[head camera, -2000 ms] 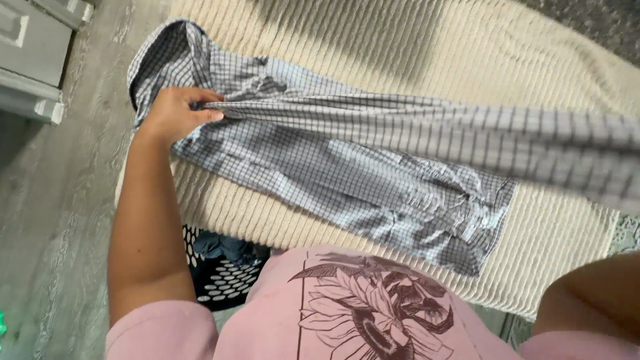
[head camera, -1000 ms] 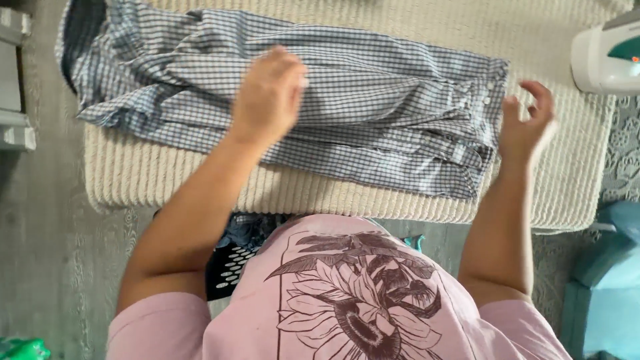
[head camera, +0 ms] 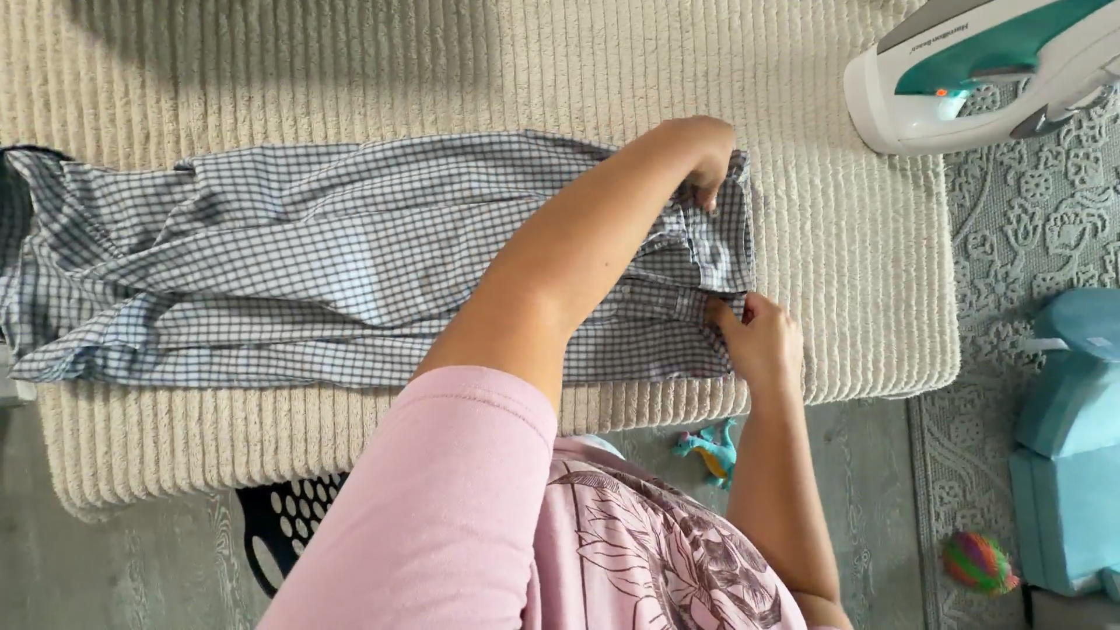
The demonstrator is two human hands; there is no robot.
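Observation:
A blue-and-white checked shirt (head camera: 350,254) lies lengthwise, folded in a long strip with loose creases, on a ribbed cream blanket (head camera: 857,289). My left hand (head camera: 704,153) reaches across to the upper right corner of the shirt, its fingers bent down onto the fabric; whether they pinch it is hard to tell. Lower down at the same right end, my right hand (head camera: 761,337) grips the shirt's edge between thumb and fingers.
A white and teal clothes iron (head camera: 980,79) with a lit orange light rests at the upper right. Below the blanket's front edge are a black basket (head camera: 293,516) and a toy dinosaur (head camera: 713,451). A blue padded seat (head camera: 1076,446) and a colourful ball (head camera: 980,562) are at the right.
The raised strip of shirt was laid down. My left hand has moved right from above the shirt's middle to its right end. My right hand, empty one second ago, has taken hold of the edge.

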